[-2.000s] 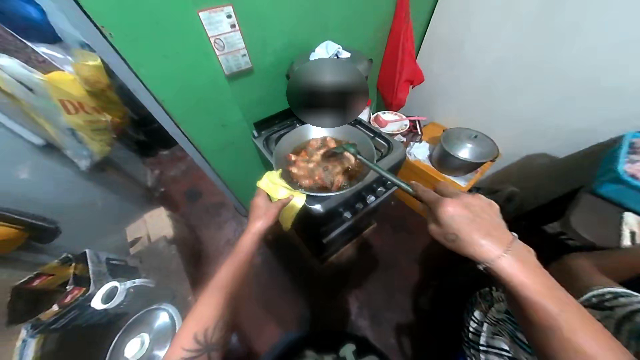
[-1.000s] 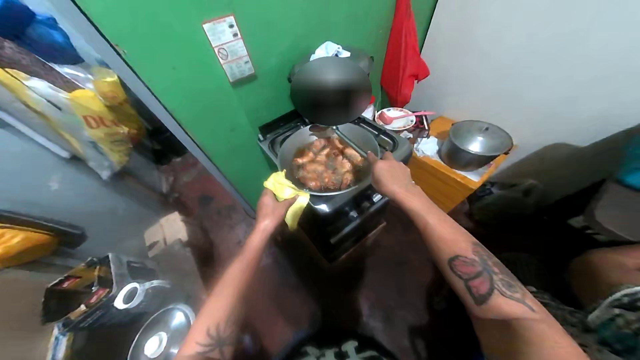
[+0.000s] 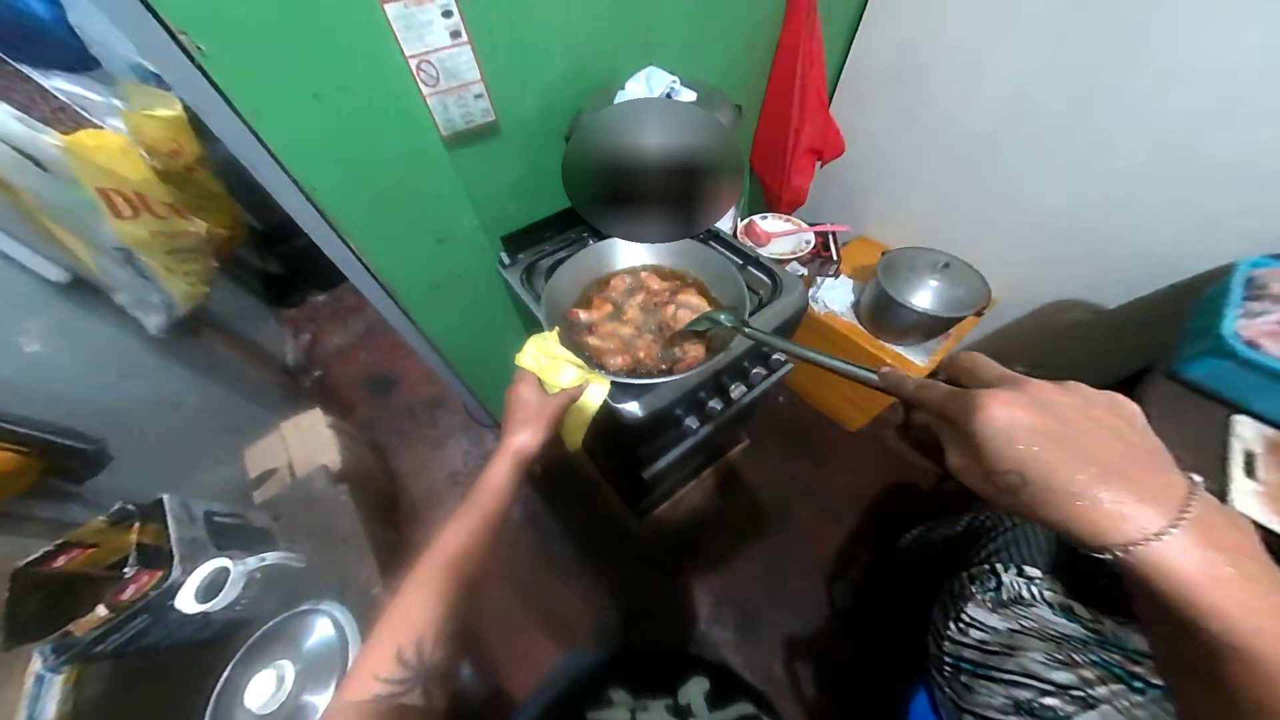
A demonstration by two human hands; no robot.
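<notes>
A wide metal pan (image 3: pixel 728 268) sits on the black stove (image 3: pixel 640 408), holding browned pieces of meat (image 3: pixel 640 315) in bubbling oil. My left hand (image 3: pixel 537 405) grips the pan's near left edge through a yellow cloth (image 3: pixel 556 367). My right hand (image 3: pixel 1040 440), at the right, is closed around the handle of a long metal turner (image 3: pixel 812 357). The turner's blade rests among the pieces at the pan's right side. Part of the blade is hidden in the oil and meat.
Behind the pan stands a dark round lid or pan (image 3: pixel 655 165). A lidded pot (image 3: pixel 925 295) sits on an orange stand (image 3: pixel 845 375), near a bowl (image 3: pixel 775 235) with a pink ladle. A red cloth (image 3: pixel 795 120) hangs behind. A metal lid (image 3: pixel 290 665) and open box (image 3: pixel 100 570) lie lower left.
My right hand was close to the pan a second ago and has moved back to the right with the turner. The blade has gone from the pan's far side to its right side.
</notes>
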